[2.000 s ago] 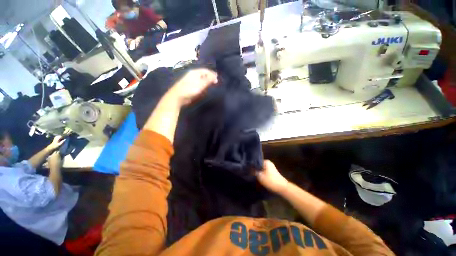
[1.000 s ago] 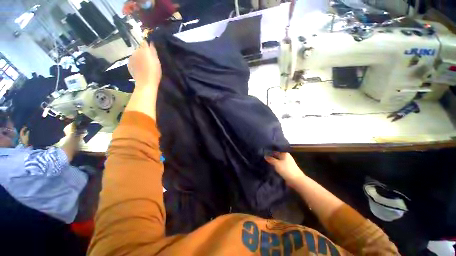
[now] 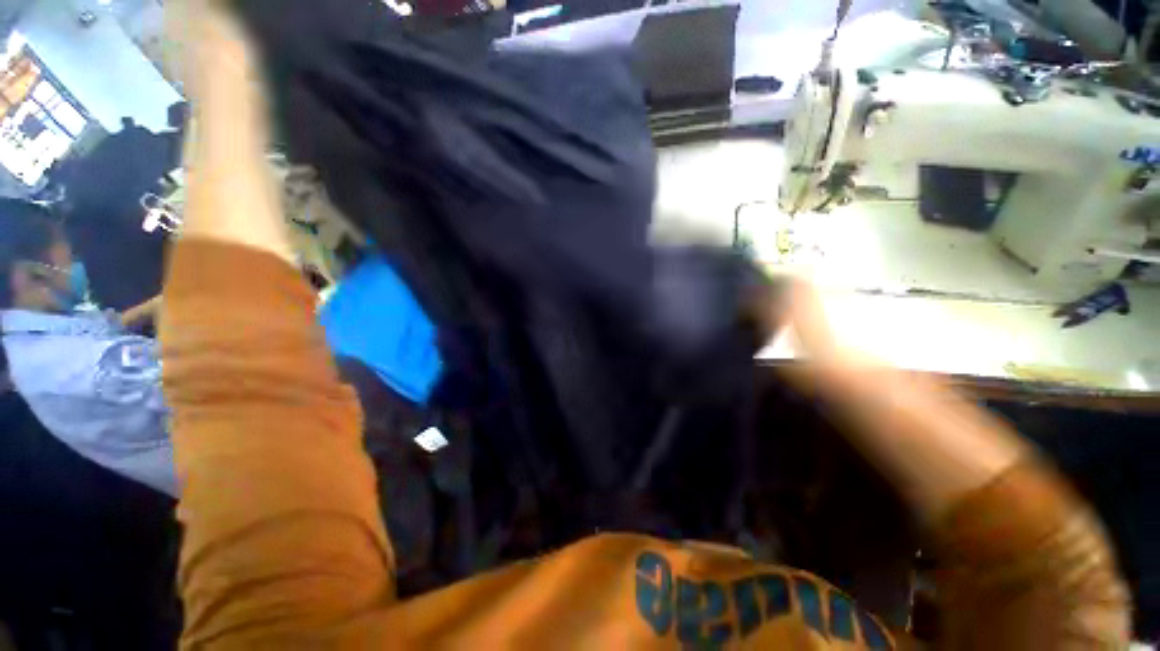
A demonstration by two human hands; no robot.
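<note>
A dark garment (image 3: pixel 509 216) is stretched between my hands, from the upper left down to the middle, and hangs in front of my body. My left hand (image 3: pixel 210 26) is raised at the top edge, mostly cut off; its fingers do not show clearly, but the garment's upper end is at it. My right hand (image 3: pixel 791 318) is blurred and grips the garment's right side, in front of the machine table's edge.
A cream sewing machine (image 3: pixel 992 165) stands on a pale table (image 3: pixel 929 333) at the right, with dark snips (image 3: pixel 1094 305) on its bed. A blue sheet (image 3: pixel 386 328) lies left of the garment. A person in a light shirt (image 3: pixel 89 382) sits at the far left.
Both hands have risen, the left up and left to the frame's edge, the right up and right. The garment is lifted and spread wider. The view has shifted, with the machine further right.
</note>
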